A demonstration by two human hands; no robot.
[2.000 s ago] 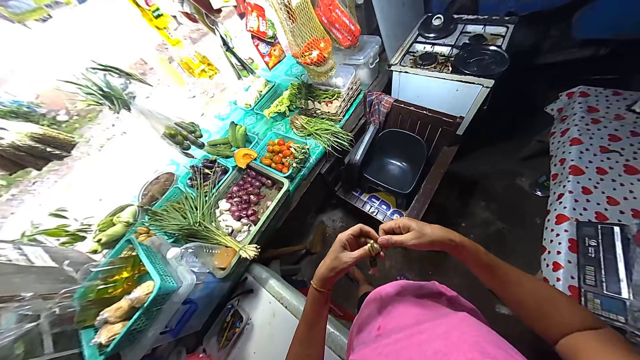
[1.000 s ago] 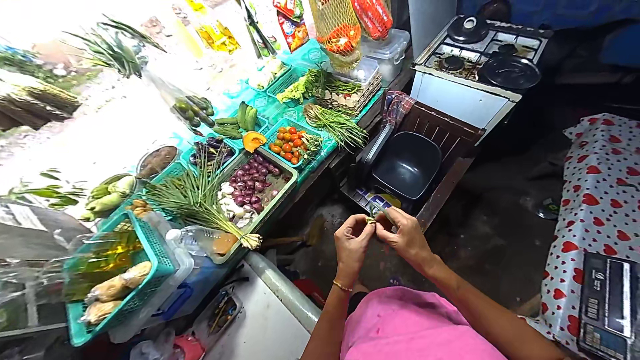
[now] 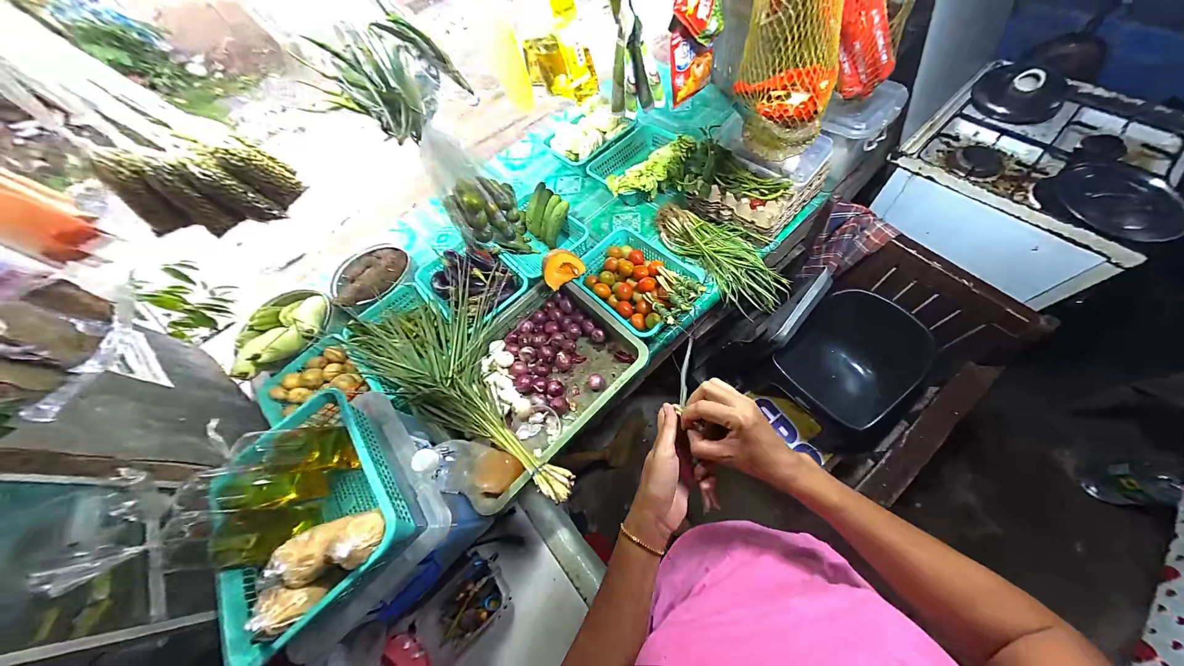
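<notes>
Above my lap, my left hand (image 3: 664,476) and my right hand (image 3: 735,435) meet at the fingertips around a small item, mostly hidden by the fingers. A thin pale green strand (image 3: 685,370) rises from between them; what it belongs to I cannot tell. Just beyond my hands lie a tray of red onions (image 3: 555,356) with garlic (image 3: 507,375), a basket of tomatoes (image 3: 631,282) and a bundle of green stalks (image 3: 731,264). A bundle of lemongrass (image 3: 481,416) lies across the onion tray's left side.
A black plastic basin (image 3: 856,356) sits on a brown wooden chair (image 3: 962,277) to the right, with a gas stove (image 3: 999,213) behind. At left are a teal basket (image 3: 231,592) of oil and wrapped goods and a plastic bottle (image 3: 462,467). Net bags (image 3: 786,74) hang above the stall.
The view has swung so that the stall fills more of it. My hands remain together but now appear closer to the onion tray, and a thin strand shows above them.
</notes>
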